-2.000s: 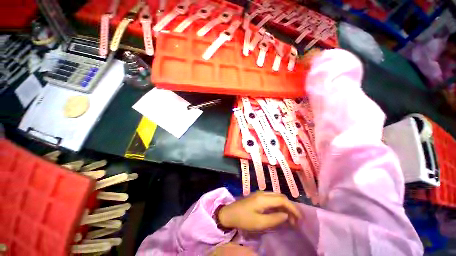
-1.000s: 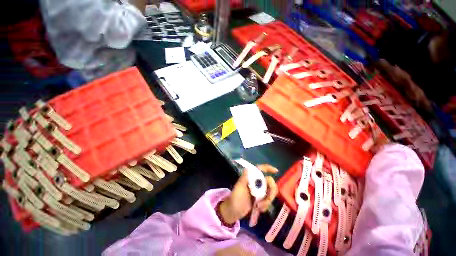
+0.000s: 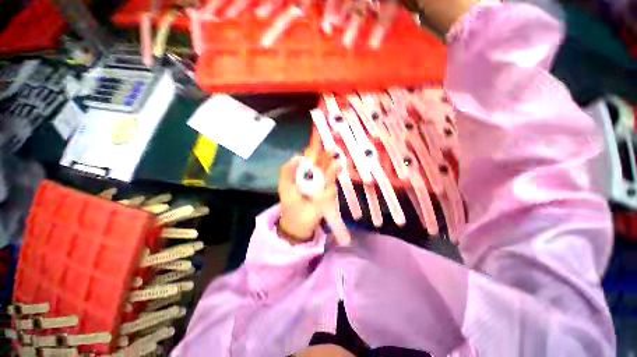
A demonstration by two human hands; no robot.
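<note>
My left hand [image 3: 297, 202] holds a pink-strap smartwatch [image 3: 308, 177] with its pale back and dark round sensor window showing; a strap end hangs below my fingers. My right hand [image 3: 447, 12] is at the top edge beyond the far red tray [image 3: 321, 63], partly cut off and blurred; what it holds cannot be told. Several pink watches lie along that tray's far side. More pink watches [image 3: 369, 153] lie backs up in rows on a nearer tray, right of my left hand, straps hanging over the near edge.
A paper sheet [image 3: 230, 125] lies on the dark green bench. A clipboard [image 3: 105, 153] and calculator [image 3: 120, 89] are at left. A red tray stack [image 3: 80, 258] with beige-strap watches [image 3: 171, 254] stands at lower left. A white device [image 3: 614, 153] is at the right edge.
The view has swung back towards the right after turning left. My left hand, without a visible watch two seconds ago, now holds one up. My right arm still reaches forward.
</note>
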